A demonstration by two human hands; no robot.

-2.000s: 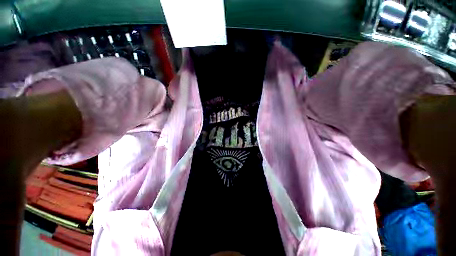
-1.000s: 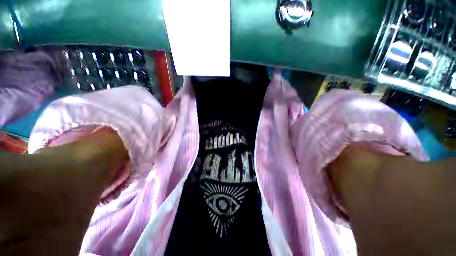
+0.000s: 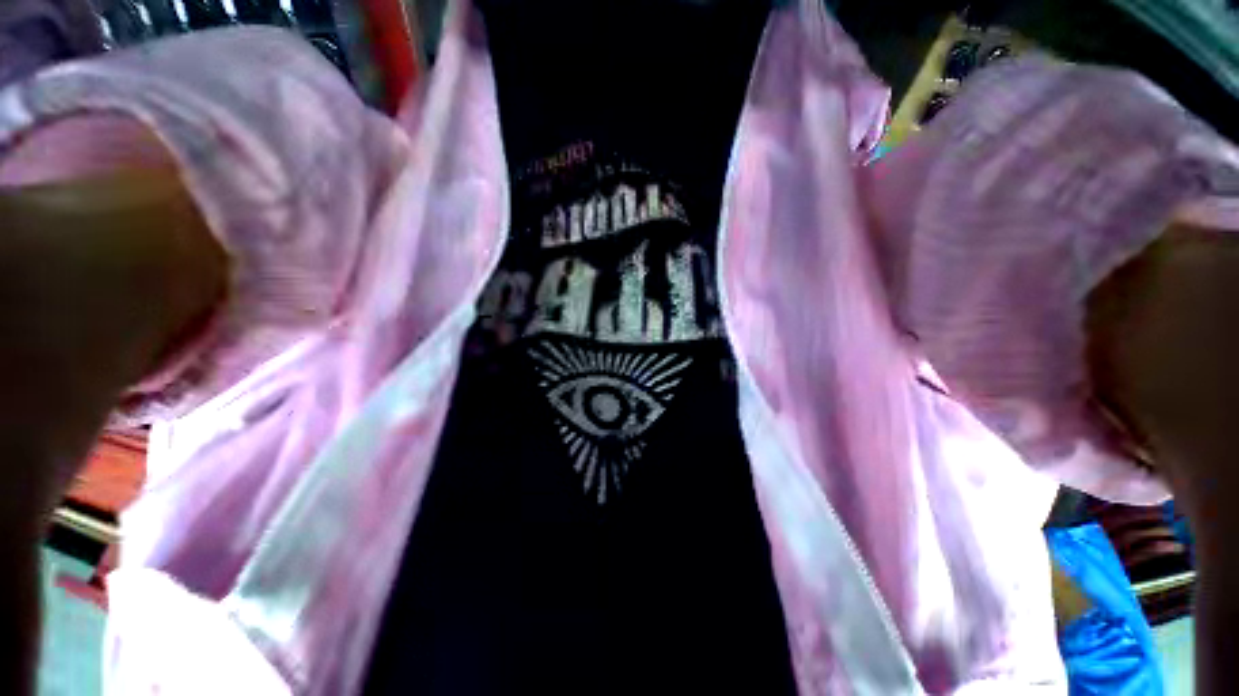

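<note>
Neither of my hands is in view. Only my upper arms show at the left and right edges, coming out of wide pink sleeves, and both run out of the picture. My open pink overshirt and black printed T-shirt fill the middle. A tray of dark units [image 3: 292, 16] shows in part at the upper left, cut off by the top edge. Several dark round units on a yellowish tray [image 3: 938, 75] show in part at the upper right. What my hands hold or touch cannot be seen.
A red upright edge [image 3: 390, 52] stands beside the left tray. Orange-red items [image 3: 102, 476] lie low at the left. A blue bag-like thing [image 3: 1107, 619] is low at the right. A dark green bench edge [image 3: 1185, 55] crosses the upper right corner.
The view has tilted down toward my body. The white paper strip, the loose round unit and the clear blister tray have left the picture at the top. My arms have shifted outward.
</note>
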